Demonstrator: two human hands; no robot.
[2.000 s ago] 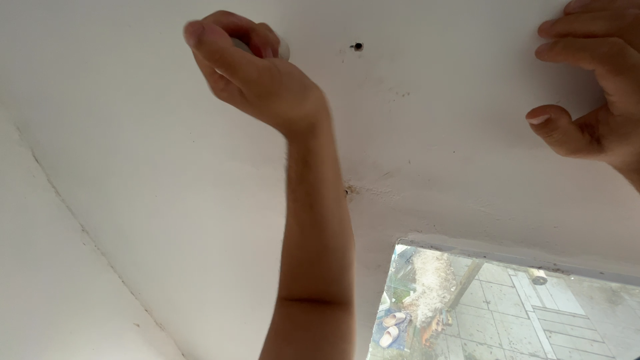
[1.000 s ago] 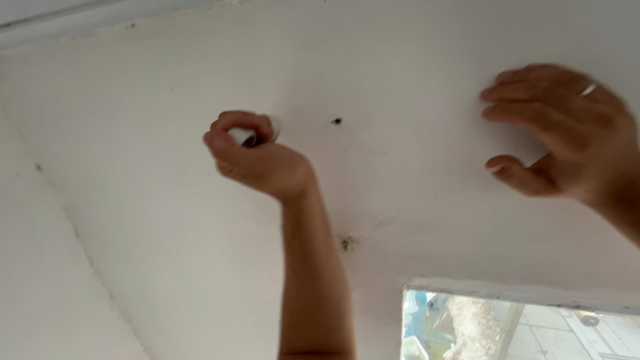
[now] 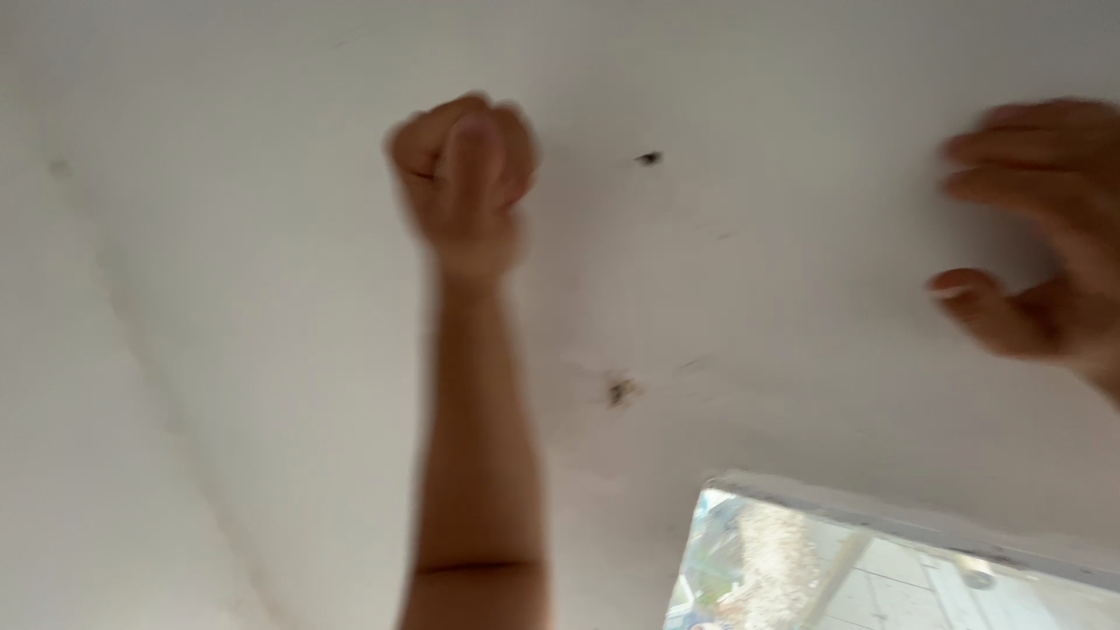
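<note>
My left hand (image 3: 464, 171), blurred, is curled into a fist in front of the pale wall surface (image 3: 289, 289), with its forearm rising from the bottom edge. Whatever may be inside the fist is hidden. My right hand (image 3: 1050, 236) is at the right edge, fingers apart and pointing left, thumb below, against or very near the same surface. Between the hands is a small dark hole or spot (image 3: 649, 158). Lower down, right of the left forearm, is a rough brownish damaged patch (image 3: 620, 389).
At the lower right is an opening with a rough edge (image 3: 875, 516), and paving and a pale heap show through it. A long seam or corner line (image 3: 175, 420) runs down the left side.
My left hand has turned and its fingers now look more tightly curled; a whitish thing at its fingers earlier no longer shows. The right hand stays spread. The view has shifted.
</note>
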